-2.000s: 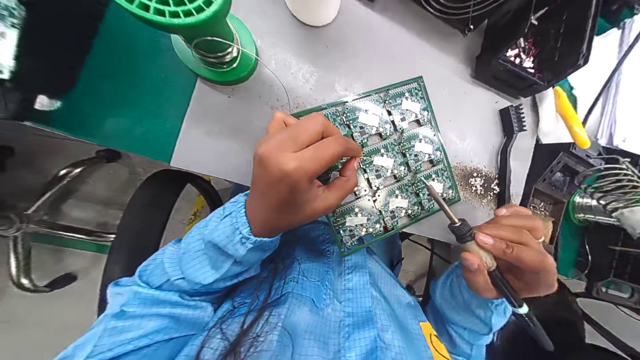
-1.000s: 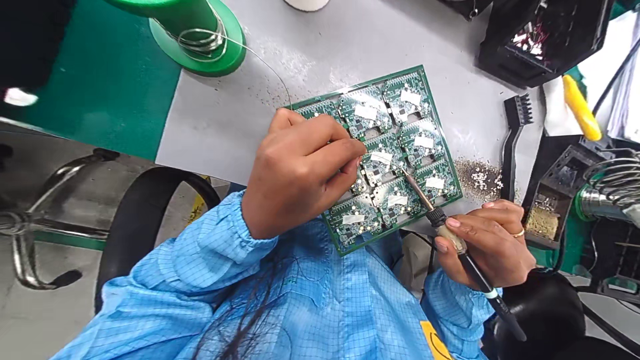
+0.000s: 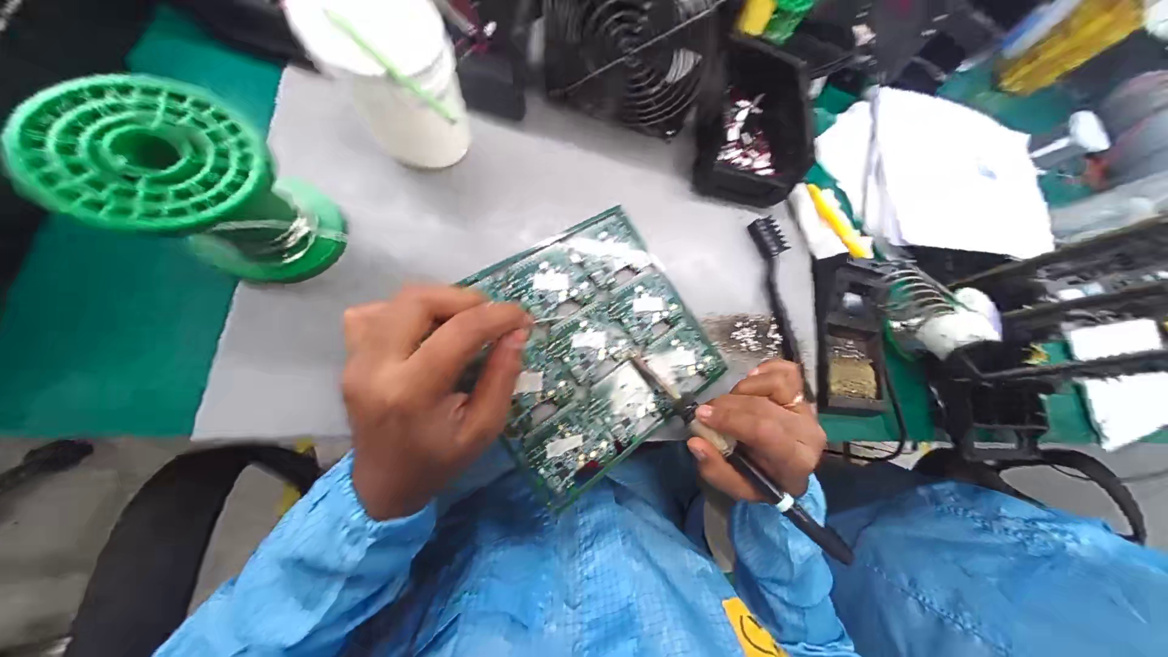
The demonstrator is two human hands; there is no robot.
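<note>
A green panel of printed circuit boards (image 3: 584,339) with white stickers lies tilted on the grey mat. Over its left side is my left hand (image 3: 429,392), thumb and forefinger pinching a thin wire end, blurred, that looks like solder. My right hand (image 3: 762,429) grips a soldering iron (image 3: 730,452) like a pen at the panel's lower right edge. The iron's tip points at the middle of the panel; whether it touches cannot be told. A green spool of solder wire (image 3: 274,233) stands at the left.
Behind the panel are a white cup-like container (image 3: 411,109), a black fan (image 3: 639,55) and a black bin (image 3: 753,137) of small parts. To the right lie a black brush (image 3: 774,265), solder debris (image 3: 744,336), an iron stand with sponge (image 3: 853,374) and white papers (image 3: 949,173). Blue-clad person (image 3: 995,566) sits at right.
The view has swung and shows more of the bench's far side and right. Over two seconds the iron's tip has moved from the panel's right part toward its middle. Both hands keep their hold.
</note>
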